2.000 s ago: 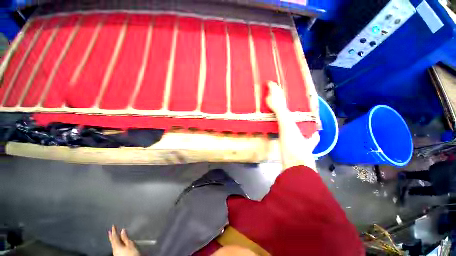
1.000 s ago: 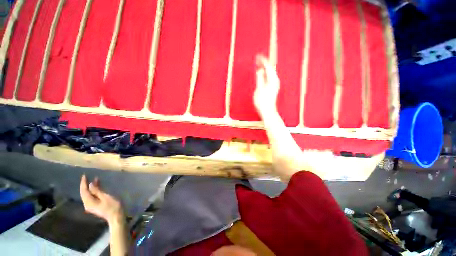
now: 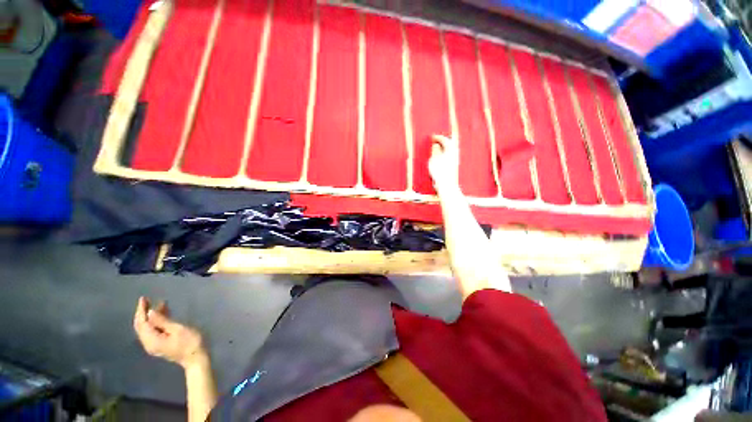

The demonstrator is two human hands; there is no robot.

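The tan waste skeleton (image 3: 376,194), thin strips and a border, lies over the bright red base sheet (image 3: 340,107). Its slots show only red. My right hand (image 3: 445,165) is over the middle of it, near its front border, with the fingers curled beside a strip. Whether it touches or pinches the strip is too blurred to tell. A small red flap or fold (image 3: 517,158) shows right of the hand. My left hand (image 3: 167,331) hangs in the air at the lower left, fingers loosely bent and apart, holding nothing.
Crumpled black sheeting (image 3: 247,227) bunches along the front, above the wooden board edge (image 3: 330,261). A blue bucket (image 3: 674,227) stands at the right, and a larger blue container (image 3: 37,177) at the left. The blue press (image 3: 528,18) is behind the bed. A person's dark-clothed part shows at the right edge.
The view has swung left, showing the skeleton's left end and more black sheeting. My right hand's fingers, extended before, are now curled. My left hand stays low and empty.
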